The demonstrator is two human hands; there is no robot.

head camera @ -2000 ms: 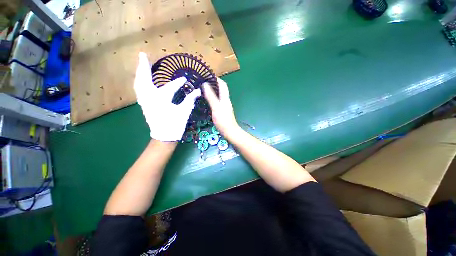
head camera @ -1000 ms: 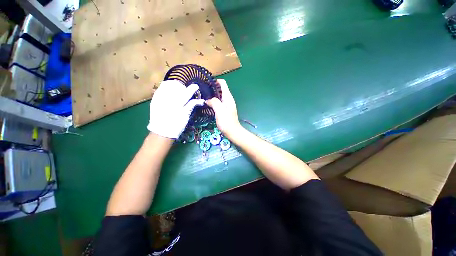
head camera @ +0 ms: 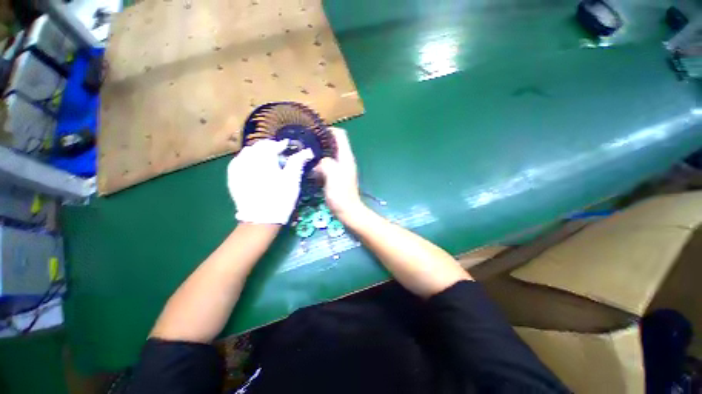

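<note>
A black slotted fan housing is held between my hands above the green bench, near the plywood board's lower edge. My left hand, in a white glove, is at the housing's left and near side, with thumb and fingers at the hub. My right hand, bare, grips the housing's right rim. What the fingertips do at the hub is blurred and partly hidden. Green round circuit boards with thin wires lie on the bench just below the housing, partly covered by the hands.
A plywood board with small holes or pegs lies at the upper left. Grey equipment and a blue item are at the left. A black housing stands at the far right. An open carton is beside the bench at lower right.
The gloved hand has closed in from its spread pose and moved down. The housing is tilted slightly differently and stays in both hands. The whole view has shifted a little.
</note>
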